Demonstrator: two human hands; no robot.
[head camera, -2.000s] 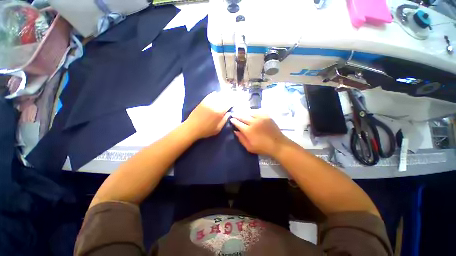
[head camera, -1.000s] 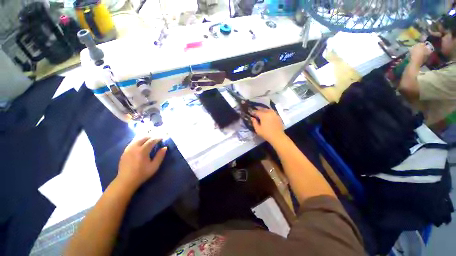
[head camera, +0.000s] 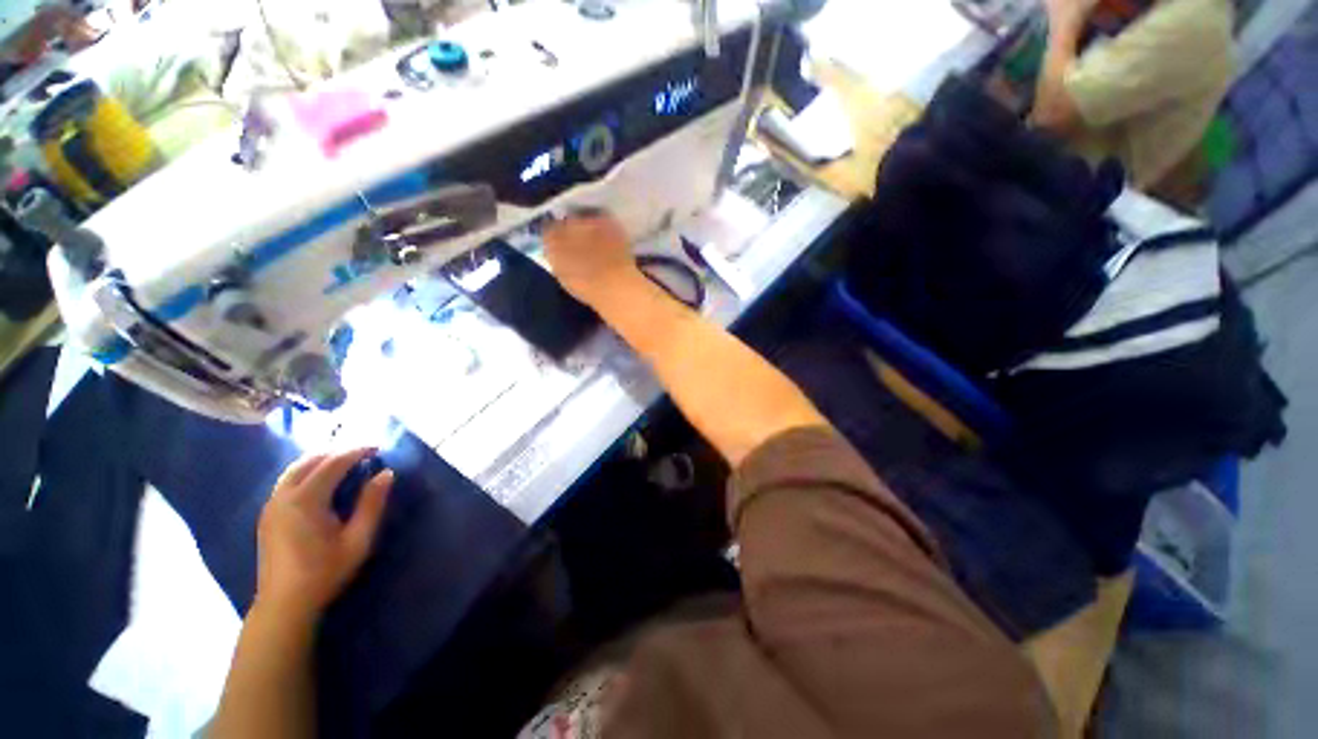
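Observation:
Navy cloth (head camera: 419, 556) lies under the needle area and hangs over the table's front edge. My left hand (head camera: 311, 527) is on it just in front of the presser foot, with thumb and forefinger around a raised dark fold. My right hand (head camera: 590, 257) reaches under the arm of the white sewing machine (head camera: 188, 246), at the far end of the black phone (head camera: 535, 303). A black loop of the shears (head camera: 674, 282) shows right of my right wrist. My right fingertips are blurred and partly hidden, so their hold is unclear.
More navy panels (head camera: 65, 520) lie at the left. A pink block (head camera: 340, 119) sits on the machine top. A dark garment heap (head camera: 983, 231) and a blue-edged container (head camera: 925, 368) stand at the right. Another person (head camera: 1149, 80) is at the upper right.
The view has swung right. My right hand left the cloth, went to the shears, then moved farther back under the machine arm. My left hand stayed on the cloth near the needle.

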